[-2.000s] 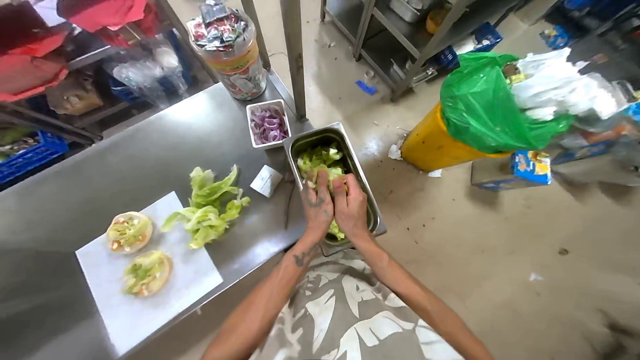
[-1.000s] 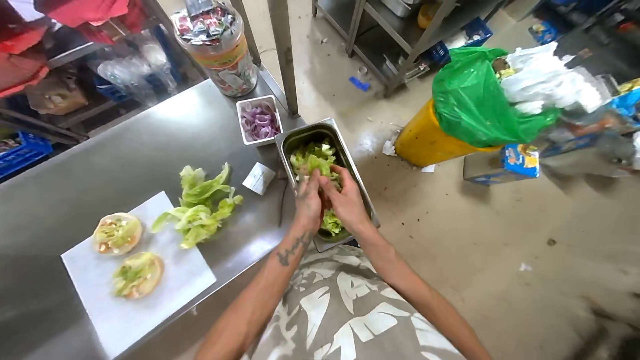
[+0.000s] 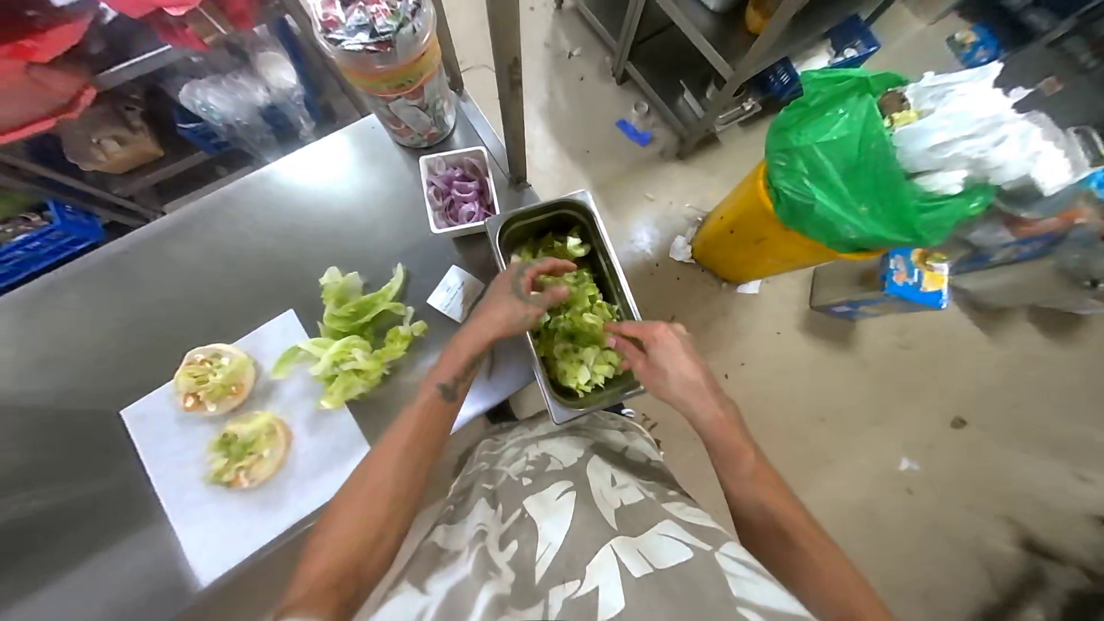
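Observation:
A deep steel food pan (image 3: 625, 285) holds torn lettuce (image 3: 580, 332) at the table's right end. My left hand (image 3: 526, 297) hovers over the pan's left side, fingers spread, with nothing seen in it. At the right rim is my right hand (image 3: 660, 358), its fingertips close together by the lettuce; whether they pinch a piece I cannot tell. Larger lettuce leaves (image 3: 354, 336) lie left of the pan, partly over white paper (image 3: 185, 509). Two bun halves topped with shredded lettuce, an upper one (image 3: 215, 379) and a lower one (image 3: 248, 449), rest on that paper.
Behind the pan stand a white tub of sliced red onion (image 3: 460, 191) and a large plastic jar of sachets (image 3: 410, 95). A folded paper slip (image 3: 455, 293) lies on the steel table (image 3: 250, 233). A metal post (image 3: 507, 95) rises nearby. To the right is a yellow bin (image 3: 759, 228) with a green bag.
My hands were together over the lettuce in the pan; now they are apart, the left over the pan's left side, the right at its right rim.

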